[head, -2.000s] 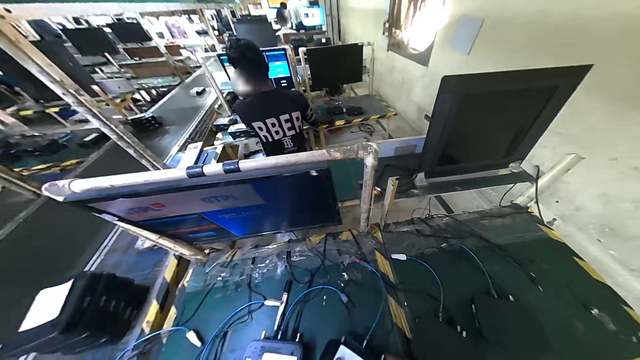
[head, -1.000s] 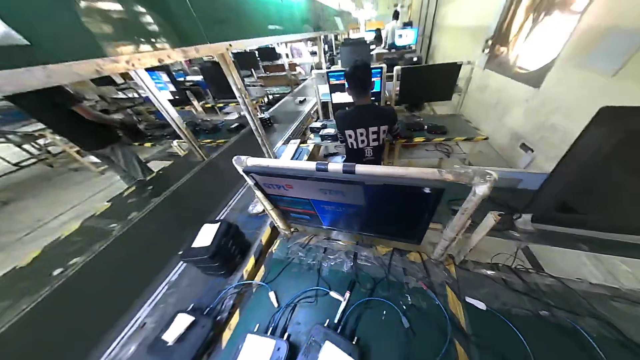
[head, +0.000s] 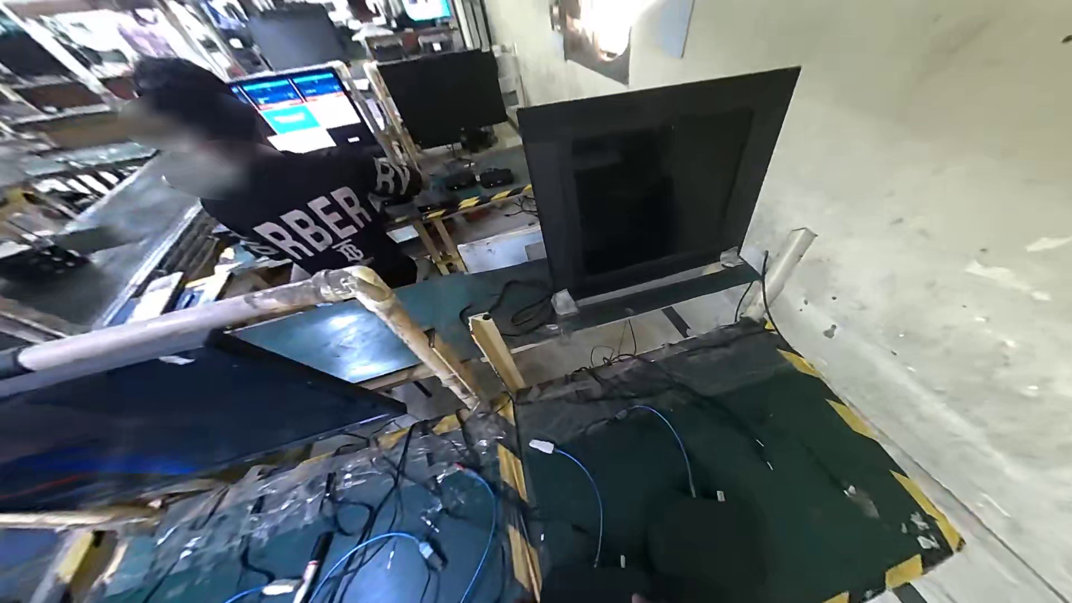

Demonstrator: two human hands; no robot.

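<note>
Neither of my hands can be made out; at the bottom edge only a tiny skin-toned patch shows, too little to tell what it is. Near it, dark shapes lie on the green work surface [head: 804, 469]. A blue network cable [head: 600, 494] with a pale plug [head: 542, 446] runs over the surface, and another blue cable [head: 680, 444] curves to its right. On the left part of the bench, a further blue cable [head: 368, 543] lies among black cords [head: 400, 473] and clear tape.
A dark monitor [head: 201, 410] hangs below a taped pipe frame [head: 184, 322]. A black flat panel [head: 662, 176] leans near the wall [head: 938, 209]. A person in a black shirt [head: 318, 222] stands ahead beside a lit screen [head: 306, 109]. A wooden post [head: 497, 352] rises at the bench edge.
The view has swung right and closer to the bench. The person ahead, earlier with their back to me, now has their head turned left and an arm out to the right.
</note>
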